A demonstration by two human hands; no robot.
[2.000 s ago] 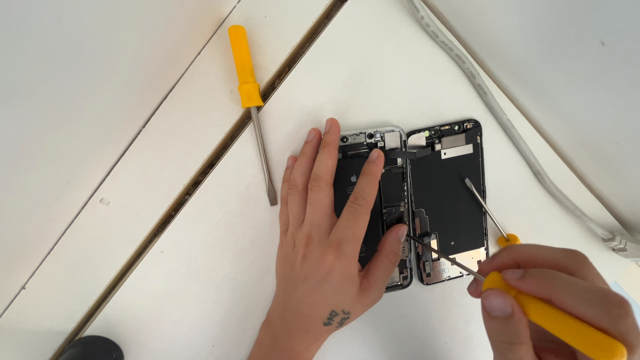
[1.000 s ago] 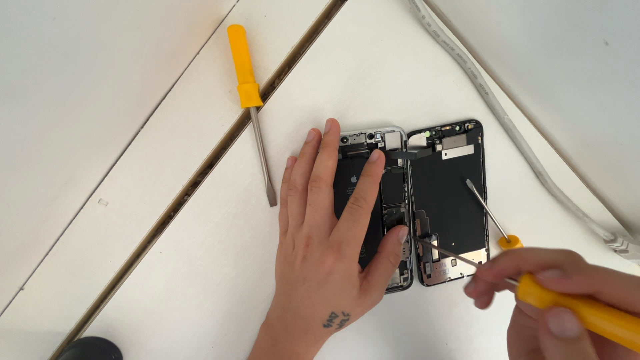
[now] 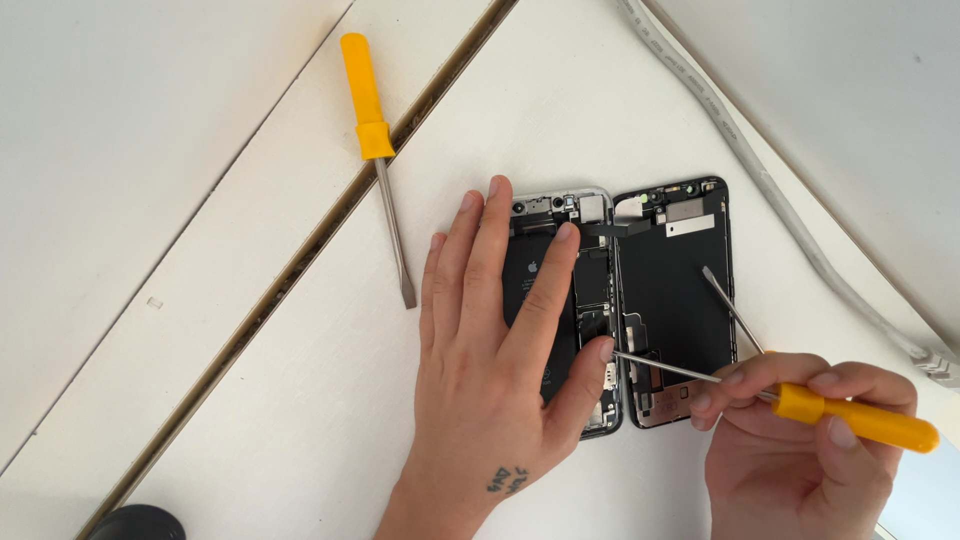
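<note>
An opened smartphone lies on the white surface, its body (image 3: 592, 277) beside its detached-looking display panel (image 3: 675, 300), with a dark flex cable bridging them near the top. My left hand (image 3: 495, 352) rests spread over the body and battery (image 3: 529, 262), thumb on the right edge. In my right hand (image 3: 802, 435) is a yellow-handled screwdriver (image 3: 855, 420); its tip is close to my left thumb at the gap between the two parts. A second, smaller screwdriver (image 3: 731, 307) lies across the display panel's right edge, its handle mostly hidden behind my right fingers.
A large yellow-handled flat screwdriver (image 3: 364, 82) lies left of the phone, across a dark groove (image 3: 300, 259) in the surface. A grey cable (image 3: 750, 169) runs down the right side. Part of a black round object (image 3: 139, 523) shows at the bottom left.
Over the last second the screwdriver in my right hand has moved from the display panel's lower left part to beside my left thumb. My left hand has stayed in place.
</note>
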